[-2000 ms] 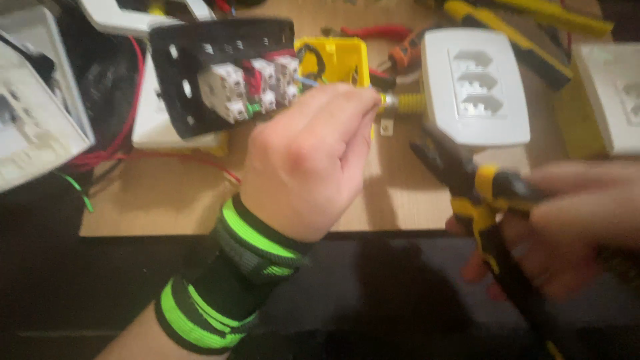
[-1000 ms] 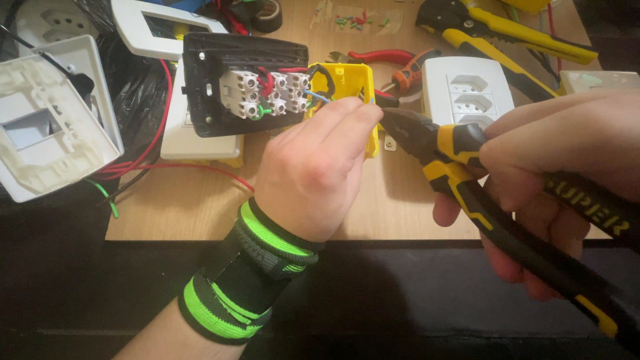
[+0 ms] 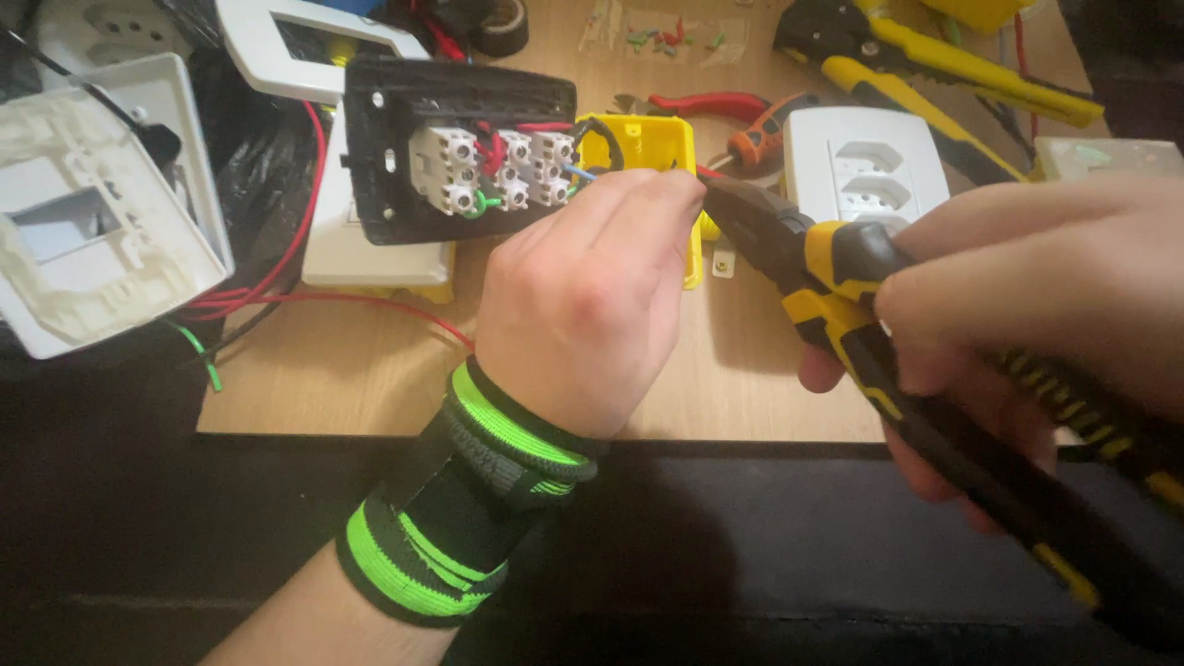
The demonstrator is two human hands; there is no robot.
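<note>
My left hand (image 3: 592,287), with a black and green wrist brace (image 3: 472,499), has its fingertips closed at the yellow electrical box (image 3: 683,148); whatever they pinch is hidden. My right hand (image 3: 1008,305) grips yellow and black pliers (image 3: 851,314), whose jaw tips are beside the left fingertips. Left of the box, the back of a black socket plate (image 3: 398,148) faces me, tilted, with white terminal modules (image 3: 509,171) and red, green and blue wires. A white outlet plate (image 3: 805,157) lies behind the pliers.
Red-handled cutters (image 3: 708,104), an orange-handled tool (image 3: 768,129) and a yellow wire stripper (image 3: 971,74) lie behind. White cover frames (image 3: 185,176) and red wires (image 3: 314,194) are at left. Small coloured bits (image 3: 671,39) and a tape roll (image 3: 504,28) sit at the back.
The pliers have moved left, from in front of the white outlet plate to my left fingertips. My left hand stays by the yellow box.
</note>
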